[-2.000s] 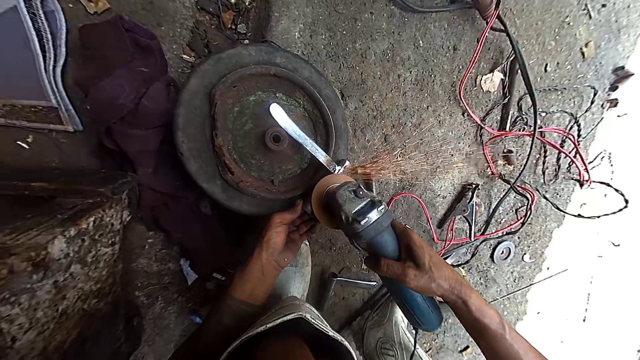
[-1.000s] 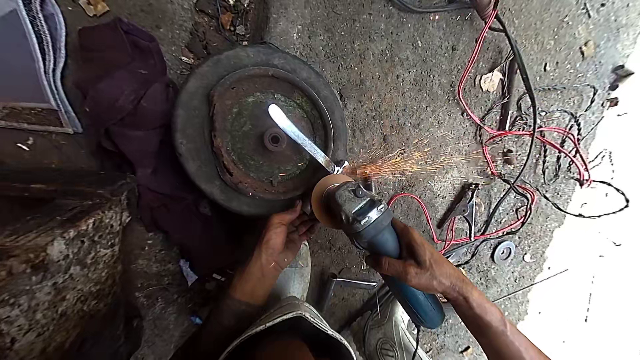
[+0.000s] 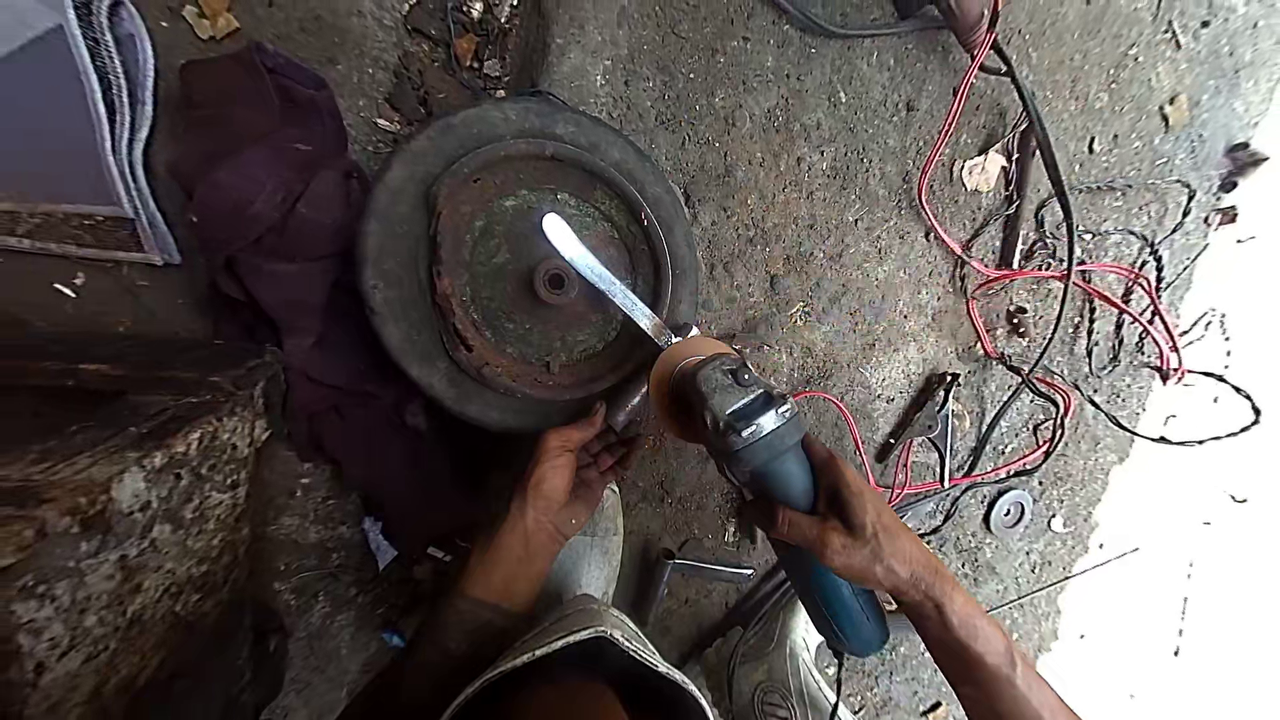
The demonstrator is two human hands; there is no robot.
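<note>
My right hand (image 3: pixel 835 520) grips the blue body of an angle grinder (image 3: pixel 785 470). Its orange-brown disc (image 3: pixel 685 385) is at the lower end of a shiny curved metal piece (image 3: pixel 600 275), which lies over a rusty wheel with a black tyre (image 3: pixel 400 270). Below the tyre, my left hand (image 3: pixel 575 465) has its fingers curled at the end of a dull metal piece (image 3: pixel 628 402) beside the disc; whether it grips that piece is hard to tell.
Dark cloth (image 3: pixel 290 230) lies left of the wheel, near a rough block (image 3: pixel 130 530). Red and black cables (image 3: pixel 1000 280) tangle at right, beside a metal clamp (image 3: pixel 935 430) and a grey ring (image 3: pixel 1010 511). Another person's hand (image 3: pixel 968 20) shows at the top. Shoes are below.
The bright spray of sparks from the disc has stopped. My hands and the metal piece keep nearly the same places.
</note>
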